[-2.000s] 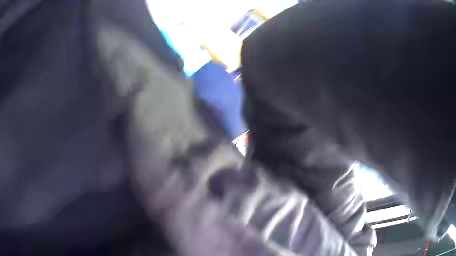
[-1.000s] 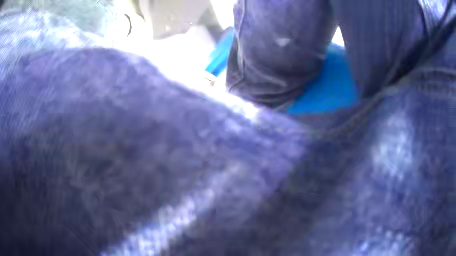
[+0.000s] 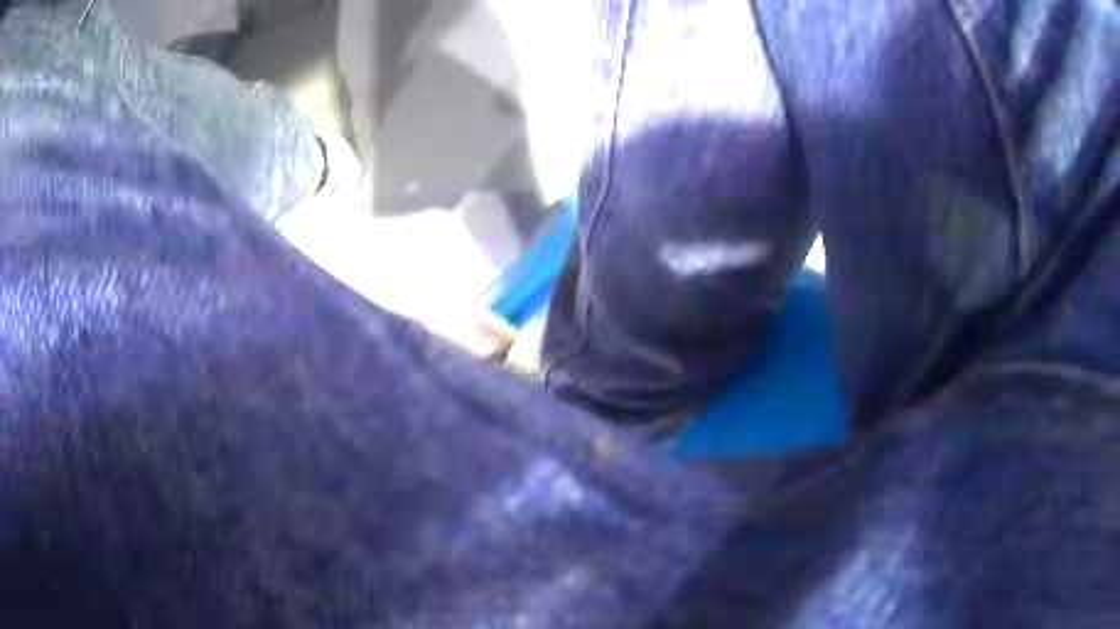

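Observation:
Neither of my hands is in view. Blurred dark blue-purple denim-like cloth [image 3: 307, 455] fills the lower left and lies nearest the camera. More denim with seams [image 3: 700, 160], shaped like a trouser leg, stands at the upper middle, with further denim folds at the right. Whose clothing each part is, I cannot tell. No wires or machine can be made out.
A bright blue surface [image 3: 774, 381], perhaps a stool, shows between the denim parts. Another blue strip [image 3: 534, 277] lies left of the leg. Pale green-grey cloth [image 3: 227, 123] is at the upper left, beside grey and overexposed white areas.
The view has swung from dark jacket-like cloth and a sleeve to denim. Since one second ago, the leg and blue surface have shifted lower in the picture, and more grey background shows.

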